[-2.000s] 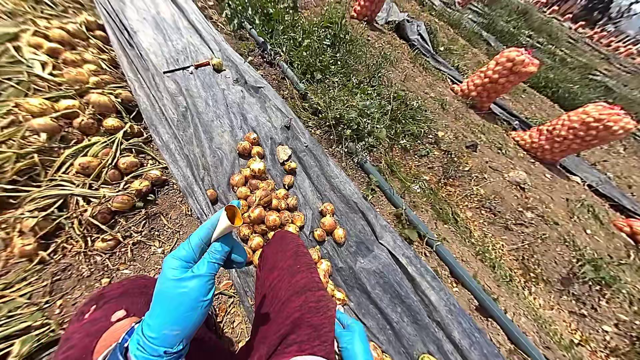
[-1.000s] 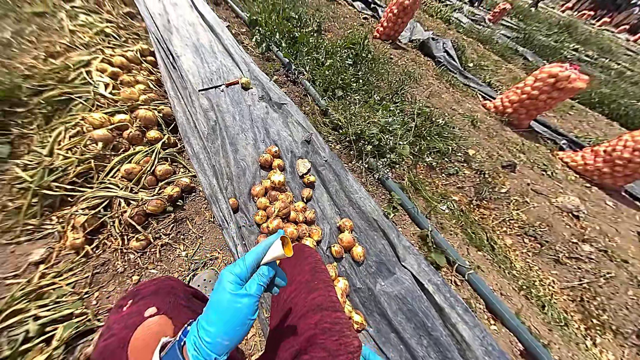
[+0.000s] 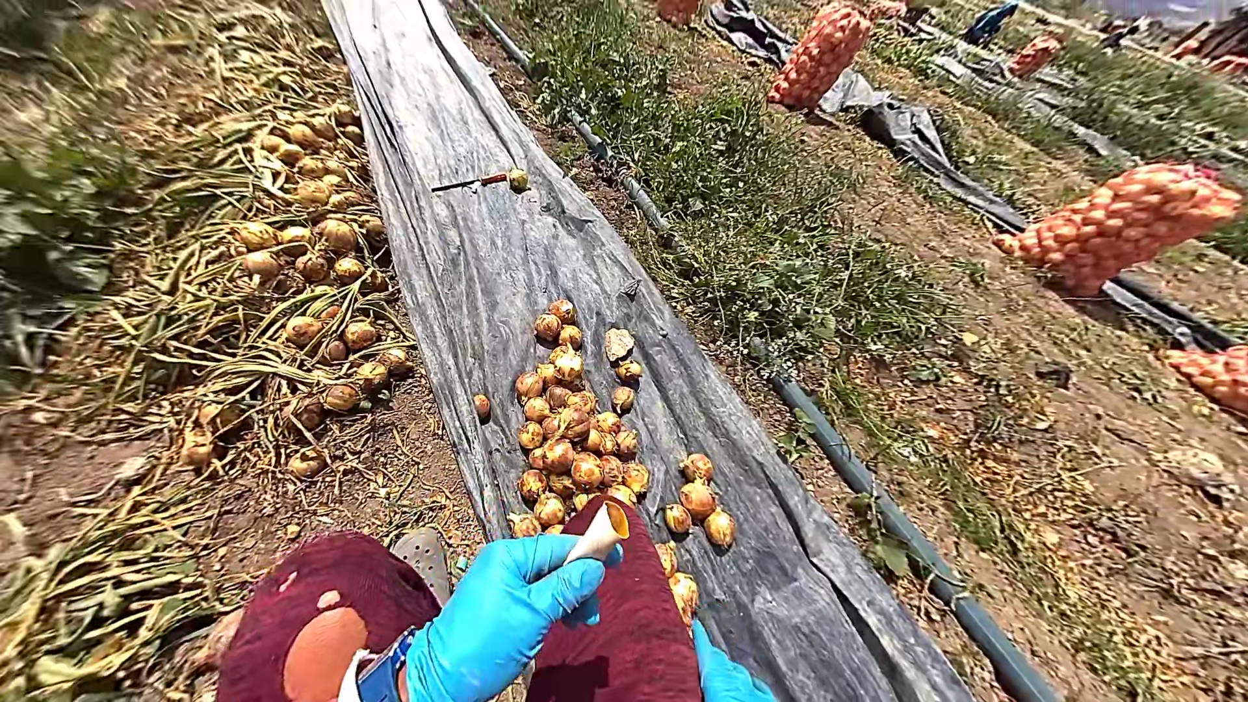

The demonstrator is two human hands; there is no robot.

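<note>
My left hand (image 3: 502, 609), in a blue glove, grips a small pale rolled cone (image 3: 603, 531) with an orange-yellow inside, above my knee. At the bottom edge, my right hand (image 3: 726, 673), also blue-gloved, shows only in part beside my thigh, near an onion (image 3: 684, 593); whether it holds anything is hidden. A heap of loose onions (image 3: 573, 424) lies on the grey plastic sheet (image 3: 624, 292) in front of my knees. Farther up the sheet, a knife (image 3: 471, 182) with a red-brown handle lies against a single onion (image 3: 518, 179).
Pulled onions with dry tops (image 3: 336, 239) cover the ground on the left. A dark irrigation pipe (image 3: 877, 502) runs along the sheet's right side, past green weeds (image 3: 741, 205). Full red mesh sacks of onions (image 3: 1121, 226) stand or lean on the soil to the right.
The view has shifted left. My left hand still has the pale cone in its fingers. The heap of onions and the knife look unchanged.
</note>
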